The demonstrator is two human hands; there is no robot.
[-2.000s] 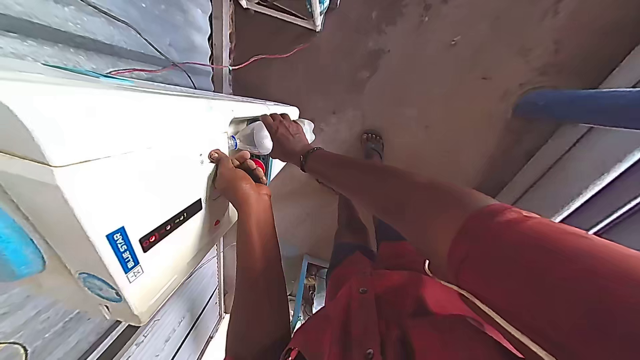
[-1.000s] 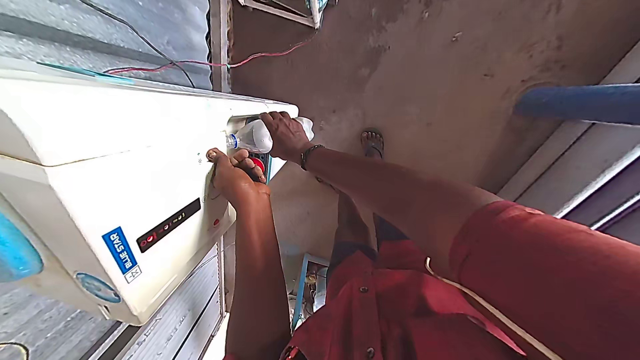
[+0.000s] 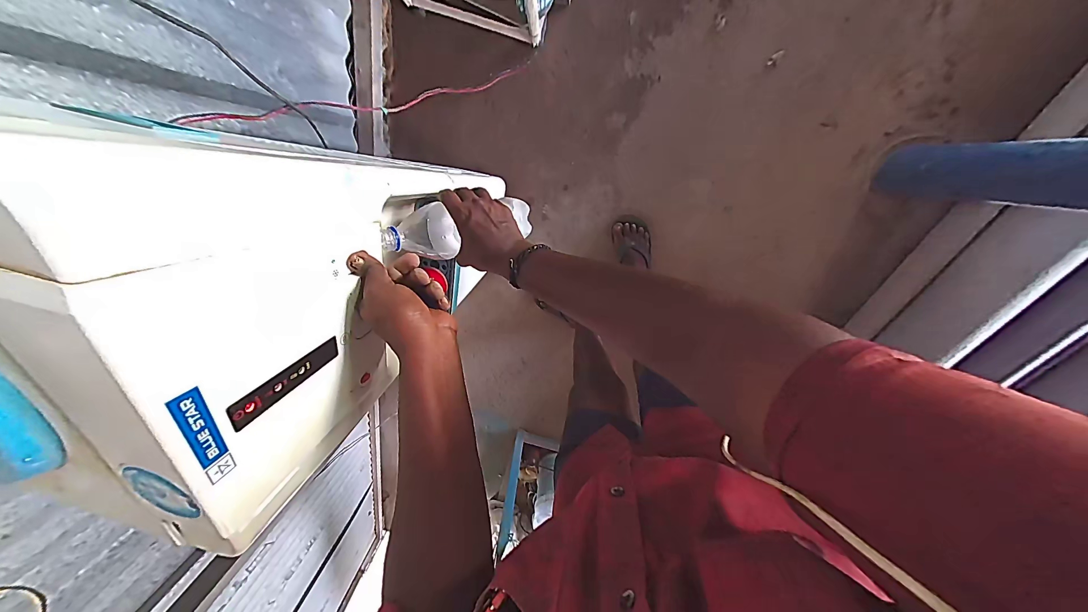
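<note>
A white water dispenser (image 3: pixel 204 289) with a blue maker's badge reading Blue Star fills the left of the view. My right hand (image 3: pixel 484 228), with a dark bracelet at the wrist, is wrapped around a clear plastic bottle (image 3: pixel 431 231). The bottle's neck, with a blue ring, points into the dispenser's recess; its base end shows beyond my fingers. My left hand (image 3: pixel 398 293) has its thumb on the dispenser's front panel, and its other fingers curl near the recess below the bottle. Whatever lies under the thumb is hidden. Part of a red round piece (image 3: pixel 437 280) shows behind those fingers.
Red and black wires (image 3: pixel 442 92) run above the dispenser beside corrugated metal sheeting (image 3: pixel 280 51). A blue pole (image 3: pixel 977 174) stands at the right. A metal frame (image 3: pixel 484 21) is at the top, and a blue-edged container (image 3: pixel 512 493) with mixed items sits low beside my body.
</note>
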